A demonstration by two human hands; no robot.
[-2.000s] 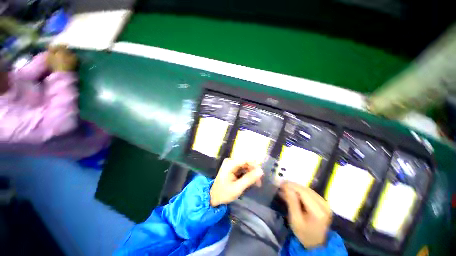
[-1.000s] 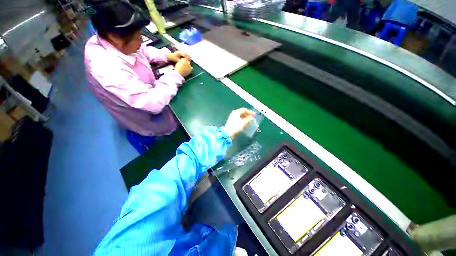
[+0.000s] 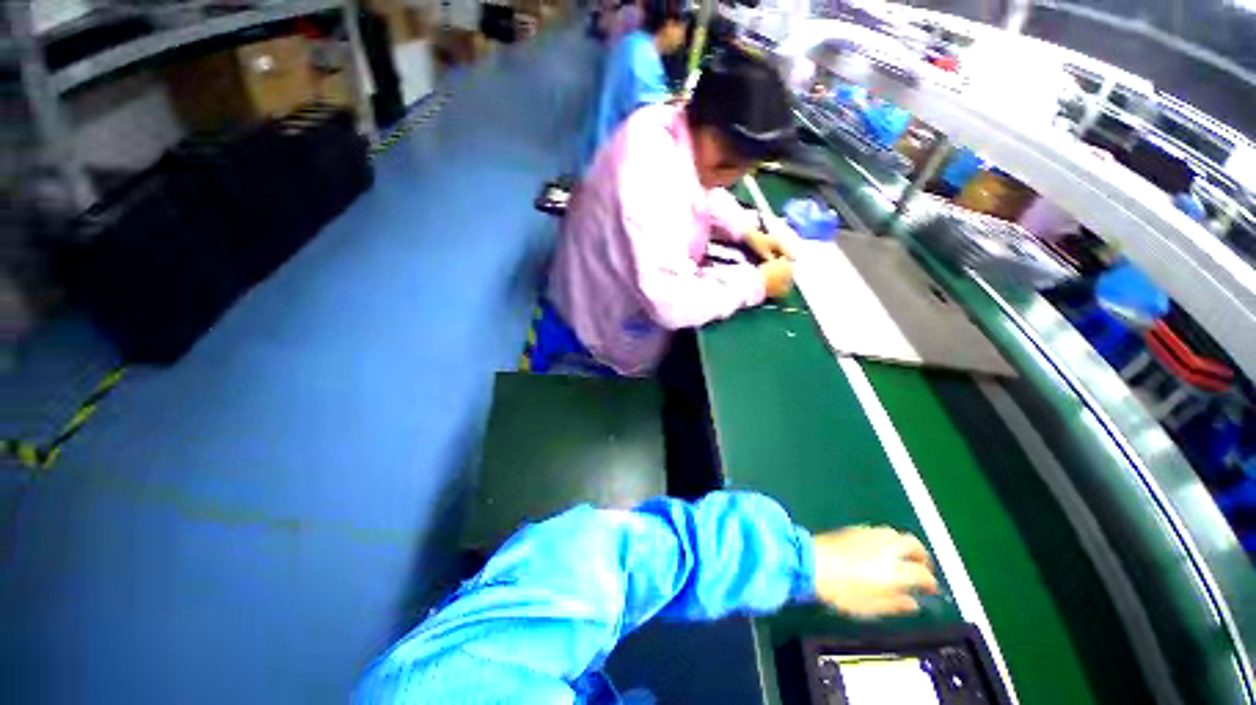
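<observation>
My left hand (image 3: 876, 572), in a blue sleeve, is over the green bench beside the white rail, just beyond the near phone tray (image 3: 796, 664). Its fingers point right; blur hides whether anything thin is between them. The black tray is cut off by the bottom edge. One open-backed phone shows in it, with a white battery (image 3: 888, 685) and dark round camera lenses (image 3: 953, 675) to the right. My right hand is out of the picture.
A person in pink (image 3: 641, 227) works at the bench ahead. The green conveyor (image 3: 985, 468) runs along the right behind the white rail (image 3: 902, 461). A white-and-brown board (image 3: 916, 303) lies across the conveyor. A dark green panel (image 3: 572, 455) is left of the bench.
The view has swung left and up, so less of the tray shows. The clear film seen earlier at my left hand is no longer distinguishable. My right hand has left the picture since the oldest frame.
</observation>
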